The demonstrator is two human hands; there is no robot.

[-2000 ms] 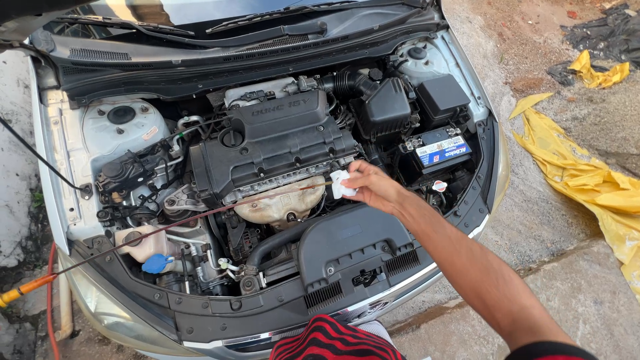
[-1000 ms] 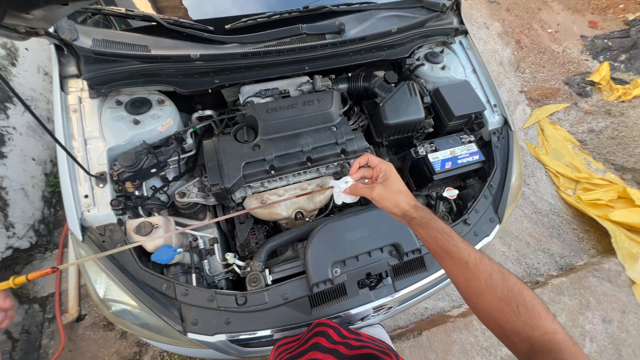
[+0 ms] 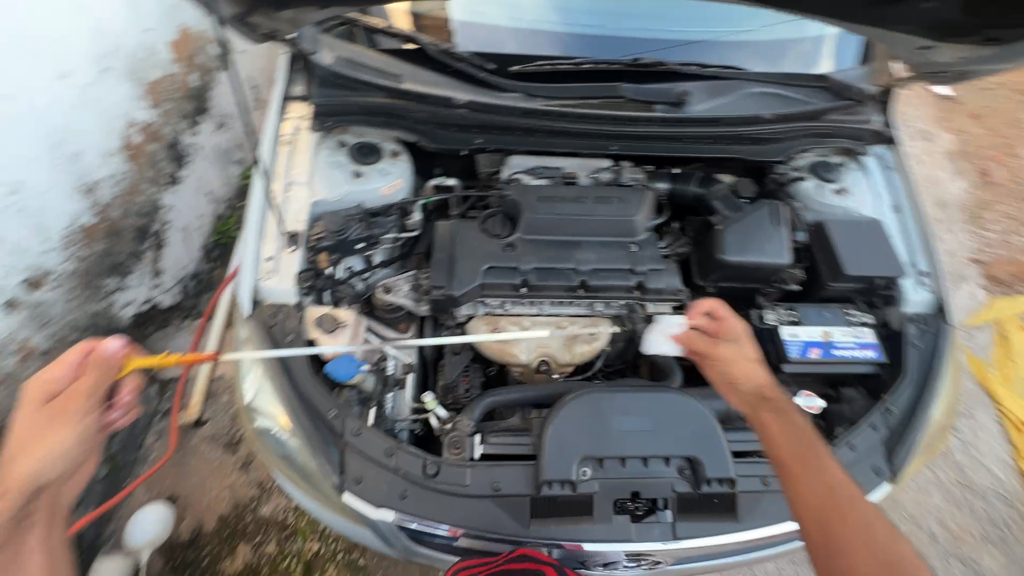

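Note:
My left hand point(image 3: 76, 412) grips the orange handle of an engine oil dipstick point(image 3: 384, 345), at the left of the view. Its thin metal blade reaches right, over the washer filler with a blue cap point(image 3: 346, 369), and its tip shows in front of the pale exhaust heat shield point(image 3: 512, 340). Between finger and thumb my right hand point(image 3: 724, 348) pinches a white cloth or paper wipe point(image 3: 664, 335), to the right of the heat shield and apart from the blade's tip. Behind both lies the black plastic engine cover point(image 3: 560, 256).
A battery point(image 3: 832, 340) and the black air filter box point(image 3: 748, 240) sit at the right of the bay. The raised hood point(image 3: 944, 32) hangs over the top edge. A red hose point(image 3: 172, 424) runs beside a stained wall point(image 3: 104, 176) at left; yellow sheeting point(image 3: 1000, 360) lies at right.
My left hand has come well into view with the orange handle. The blade's far end, earlier at the wipe, is now apart from it. The view has shifted left.

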